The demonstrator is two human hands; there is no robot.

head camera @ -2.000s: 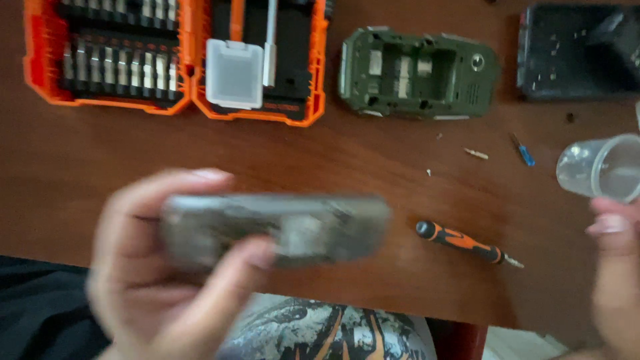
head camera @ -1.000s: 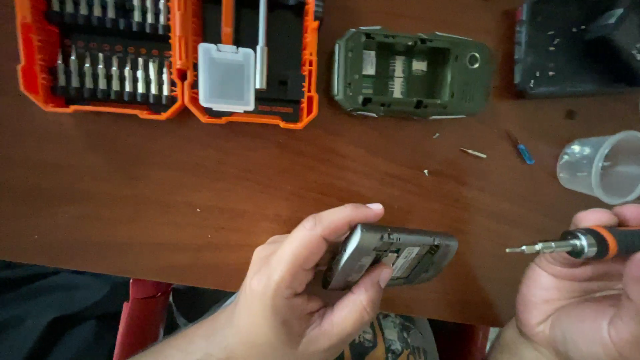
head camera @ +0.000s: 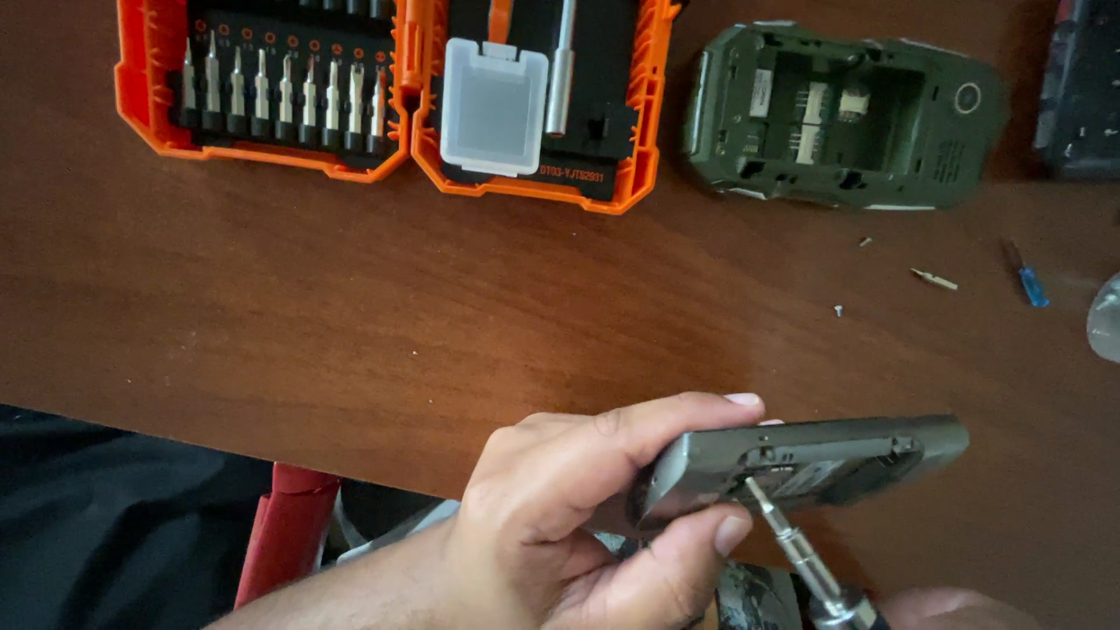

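My left hand grips a dark grey mobile phone by its left end, tilted so its open battery recess partly shows. From below, a bit screwdriver reaches up to the phone, its tip at the recess near my left thumb. My right hand is at the bottom edge around the driver's handle, mostly out of frame. Behind them on the brown table lie a loose driver bit, a tiny screw and a small blue-handled screwdriver.
An orange bit case stands open at the back, with a translucent plastic box on it. Right of it lies a green rugged phone body. A dark tray and a clear plastic cup are at the right edge.
Two seconds ago the right hand was by the cup; one second ago it held the screwdriver apart from the phone. Now the driver's tip is at the phone. The view has moved closer.
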